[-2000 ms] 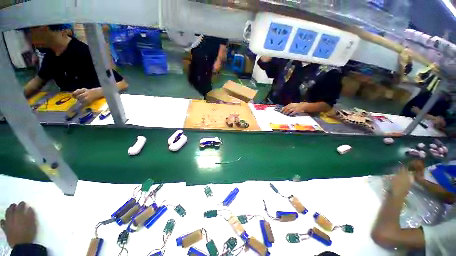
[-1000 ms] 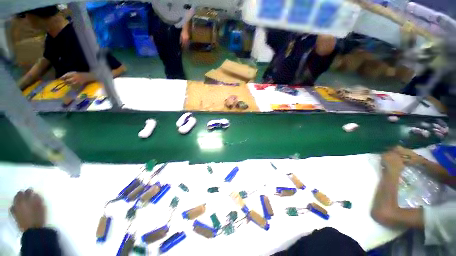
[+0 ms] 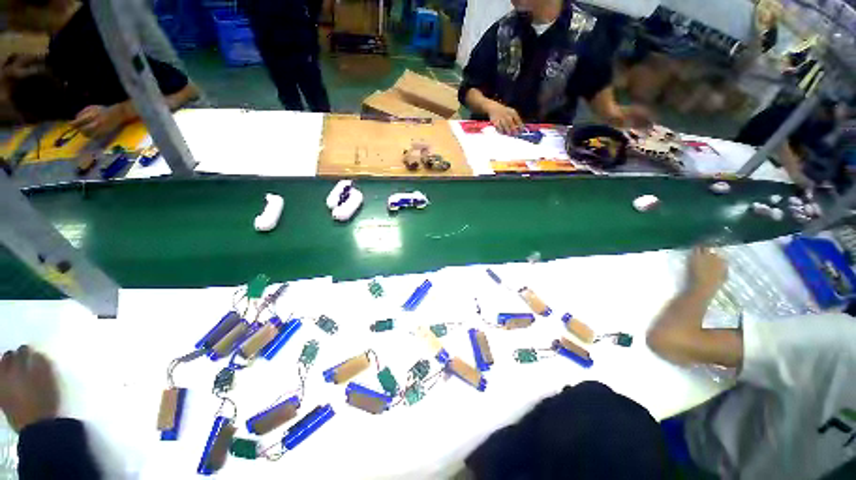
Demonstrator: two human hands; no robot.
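Blue battery packs with tan faces, such as the one (image 3: pixel 171 411) at the left front, lie scattered over the white bench (image 3: pixel 122 375). Thin wires join many of them to small green circuit boards, such as this board (image 3: pixel 246 448). One loose blue cell (image 3: pixel 418 294) lies near the belt. What looks like my left hand (image 3: pixel 28 386), with a dark sleeve, is at the left edge, partly cut off. It rests on or just above the bench, away from the packs. Whether its fingers hold anything is hidden. My right hand is not in view.
Beyond the bench runs the green belt (image 3: pixel 526 220) with white housings (image 3: pixel 269 212). Grey uprights (image 3: pixel 56 253) stand at left. A worker's bare arm (image 3: pixel 690 323) reaches in at right beside a blue tray (image 3: pixel 826 267). A dark rounded shape (image 3: pixel 573 436) covers the bottom edge. Workers sit opposite.
The view has shifted, so bench and belt sit higher. More packs show at the front, and the dark shape shows larger. A dark round item now shows on the opposite bench. The left hand stays at the edge.
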